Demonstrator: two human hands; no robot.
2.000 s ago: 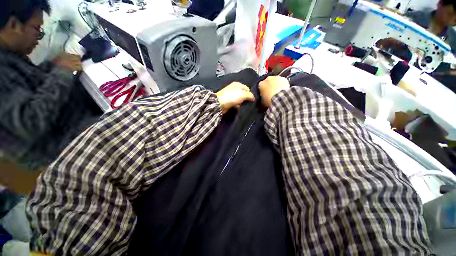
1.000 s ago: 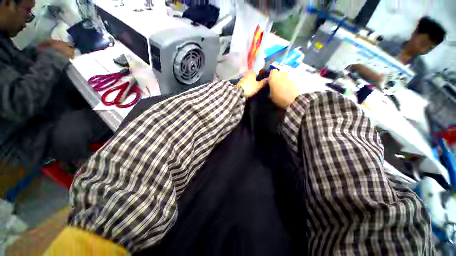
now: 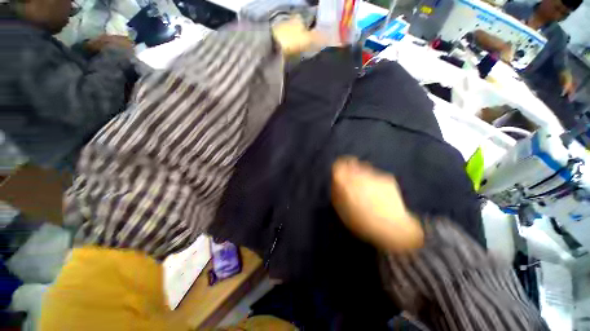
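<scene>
A black garment (image 3: 404,129) is spread over the table and down toward my lap. A thin pale line runs along its middle. My left hand (image 3: 295,37) is at the garment's far left edge, blurred, and its fingers cannot be made out. My right hand (image 3: 375,205) is over the garment's near middle part, blurred, with fingers bent. I cannot tell whether it touches or pinches the cloth. No tool can be made out in either hand.
A purple patterned phone (image 3: 225,260) and white paper (image 3: 185,270) lie on brown cardboard (image 3: 242,277) at lower left. A person in grey (image 3: 77,97) sits left; another person (image 3: 548,58) is at far right by a white sewing machine (image 3: 485,21).
My hands were together at the garment's far end and are now apart. My right hand has come toward me, my left hand up and left. The garment is more spread, and phone and paper have come into view.
</scene>
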